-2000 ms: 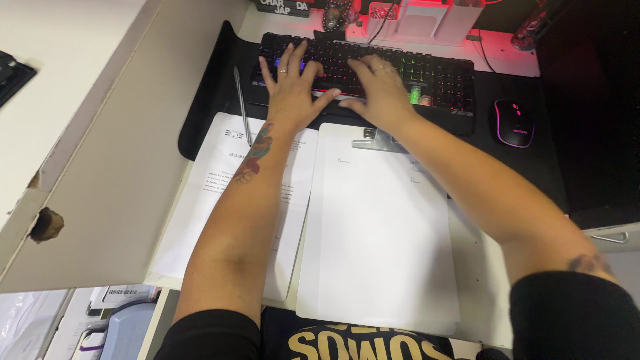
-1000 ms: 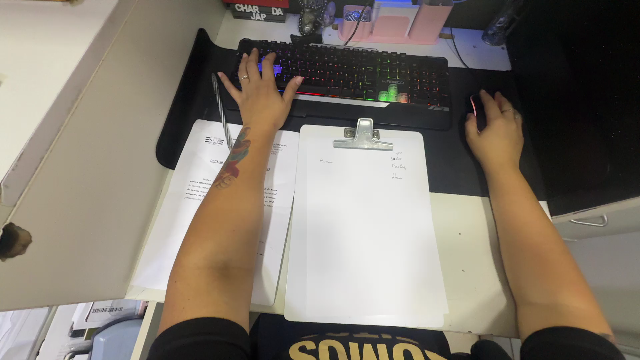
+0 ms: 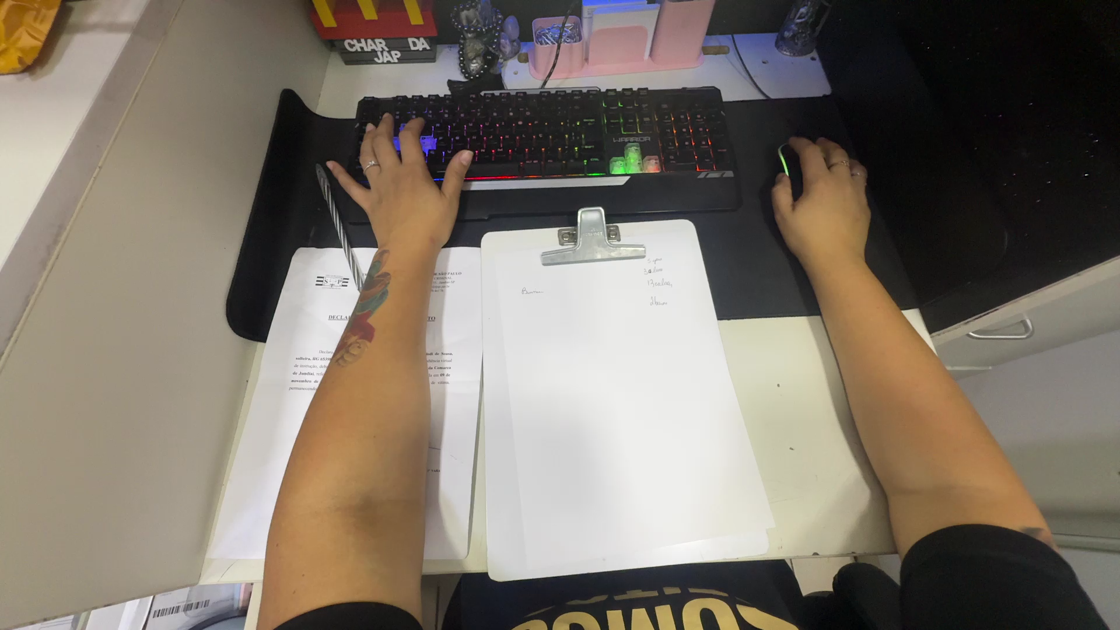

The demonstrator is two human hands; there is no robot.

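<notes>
My left hand rests with spread fingers on the left end of a backlit black keyboard. Over a computer mouse at the right lies my right hand, covering most of it. Both stand on a black desk mat. Below the keyboard is a white clipboard with paper, its metal clip at the top and a few handwritten words on the sheet. A printed sheet lies partly under my left forearm, with a striped pen across its top.
Behind the keyboard stand a pink desk organizer, a dark beaded figurine and a red and black letter-board block. A beige panel borders the desk on the left. A dark glossy surface and a cabinet handle are at the right.
My right hand has moved right, from the keyboard to the mouse, where it was one second ago too. My left hand has stayed at the keyboard's left part.
</notes>
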